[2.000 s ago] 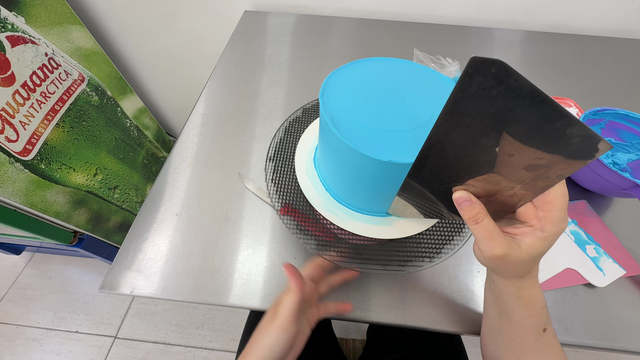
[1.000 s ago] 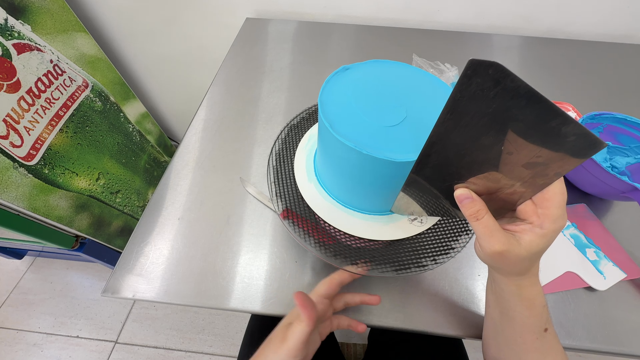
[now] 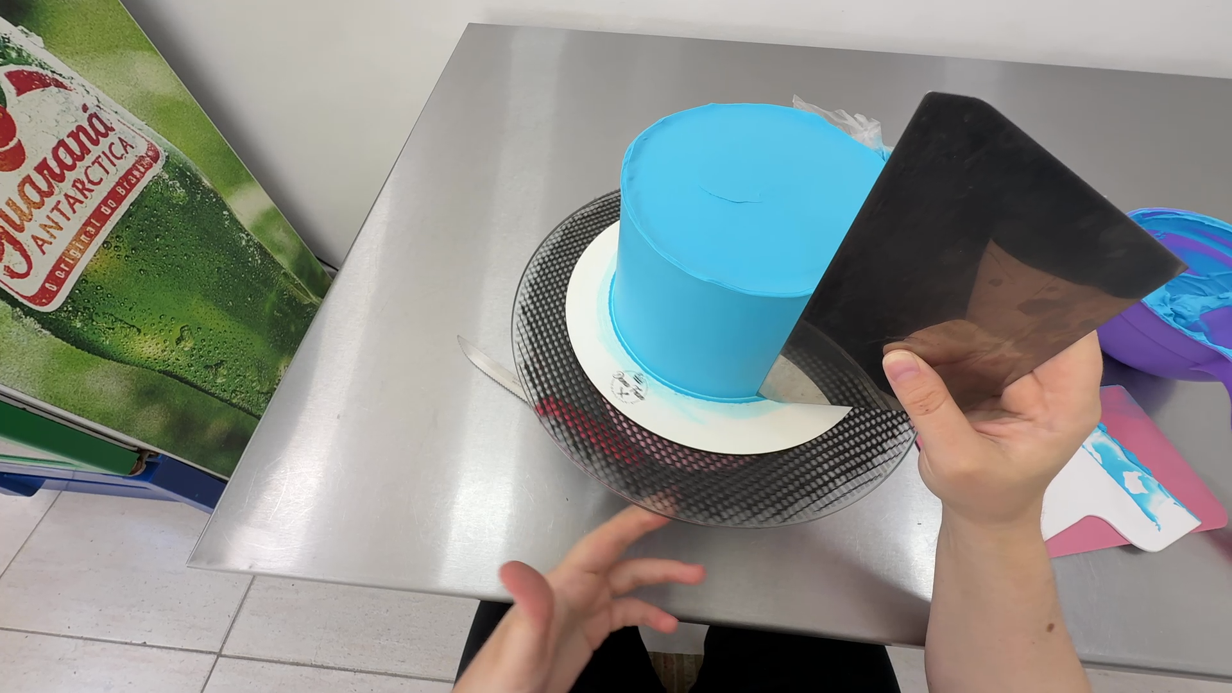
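Observation:
A tall round cake coated in smooth blue frosting (image 3: 712, 327) stands on a white cake board (image 3: 597, 337), which rests on a dark see-through turntable (image 3: 770, 491). My right hand (image 3: 1001, 423) grips a large dark metal or plastic scraper (image 3: 962, 241), its straight edge upright along the cake's right side; whether it touches the frosting is hard to tell. My left hand (image 3: 606, 587) is at the front rim of the turntable, fingers spread, its index fingertip at or just under the rim. Thin ridges of frosting show at the cake's top edge.
A knife (image 3: 489, 369) lies partly under the turntable at left. At right are a purple bowl of blue frosting (image 3: 1145, 337), a white scraper smeared with blue (image 3: 1097, 491) and a pink one (image 3: 1145, 443). Crumpled clear plastic (image 3: 847, 120) lies behind the cake. A drink-branded panel (image 3: 192, 289) stands left.
The board with its printed mark has turned on the turntable. My left hand has shifted at the front rim, its fingers spread wider. My right hand holds the scraper in nearly the same place.

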